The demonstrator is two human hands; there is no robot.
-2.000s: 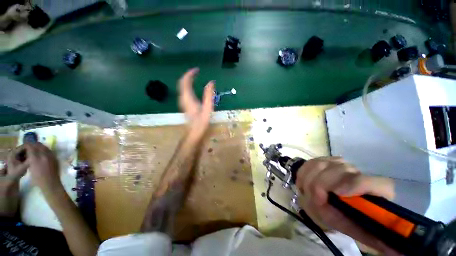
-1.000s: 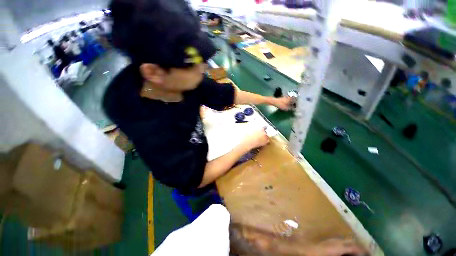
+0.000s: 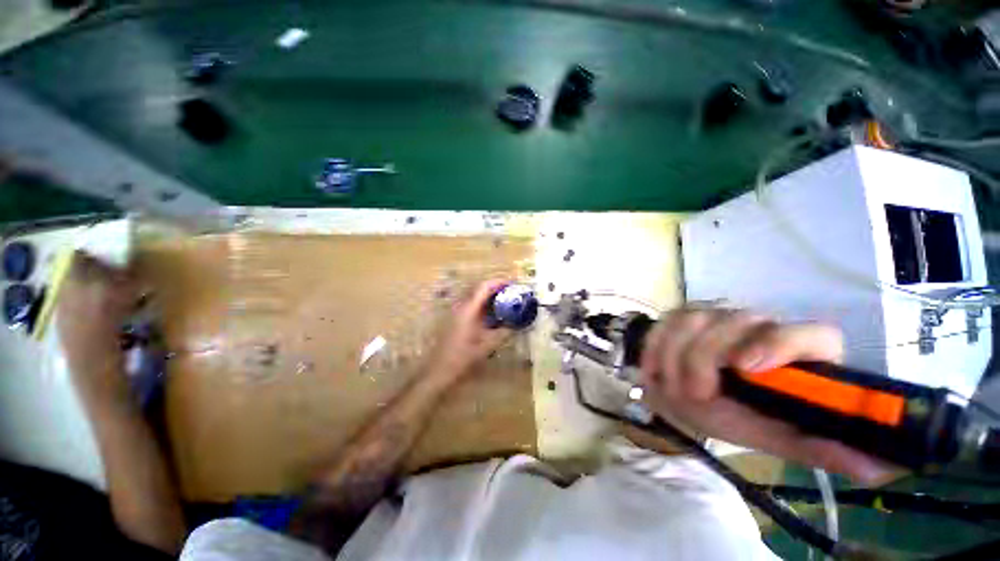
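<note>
My left hand [image 3: 472, 331] holds a small round motor-like unit [image 3: 513, 306] over the right part of the brown board [image 3: 296, 405]. Its blue-silver end face shows. My right hand [image 3: 713, 367] grips the electric screwdriver [image 3: 822, 397], black with an orange panel. The silvery nozzle [image 3: 572, 329] at its tip points left, close beside the unit; whether they touch I cannot tell. A black cord [image 3: 680, 438] hangs from the tool.
A green conveyor [image 3: 439, 142] behind the board carries several dark units. A white screw feeder box [image 3: 790, 263] stands at the right. A neighbour's blurred arm [image 3: 126, 405] is at the left. A white scrap [image 3: 373, 348] and dark dots lie on the board.
The view swung left to the neighbour and is back over the board. My left hand, empty and reaching over the belt two seconds ago, now holds a unit by the nozzle.
</note>
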